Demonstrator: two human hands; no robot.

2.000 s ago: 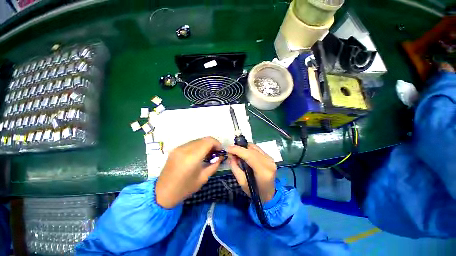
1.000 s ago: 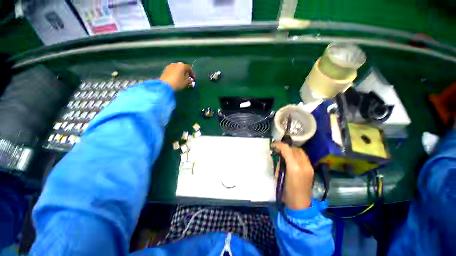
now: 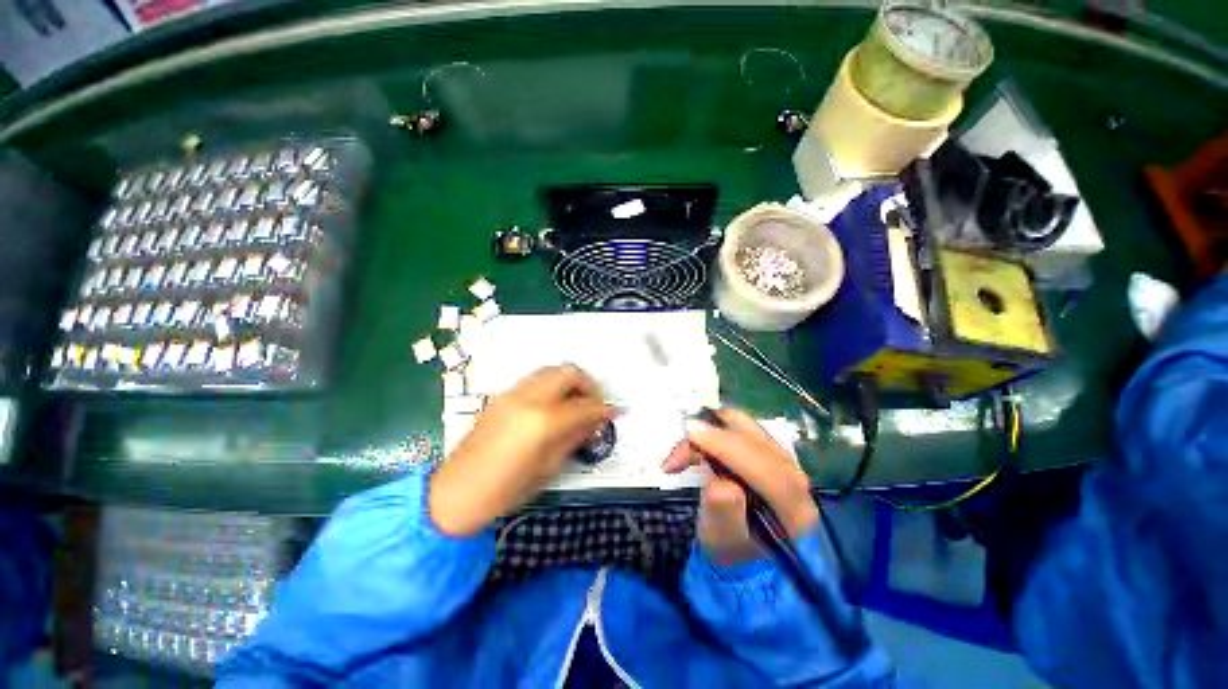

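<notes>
The white work sheet (image 3: 633, 353) lies in front of me. My left hand (image 3: 519, 444) is over its left part, fingertips at a small dark round circuit board (image 3: 597, 442); the fingers are blurred, so the grip is unclear. My right hand (image 3: 747, 471) is at the sheet's right side, shut on the black soldering iron (image 3: 770, 522), whose cable runs down along my sleeve. The iron's tip is too blurred to make out. Several silver-white battery cells (image 3: 449, 318) lie loose at the sheet's upper left corner.
The fume fan (image 3: 629, 269) stands behind the sheet, with the cleaner pot (image 3: 780, 268), tweezers (image 3: 774, 366) and blue-yellow soldering station (image 3: 929, 303) to the right. A blister tray of cells (image 3: 202, 269) is at left. Small dark assemblies (image 3: 515, 244) lie around the fan. Another person's blue sleeve (image 3: 1145, 498) is at right.
My left hand has come back from the far left of the bench to the sheet, where the dark board now shows. My right hand has moved the iron from the pot to the sheet.
</notes>
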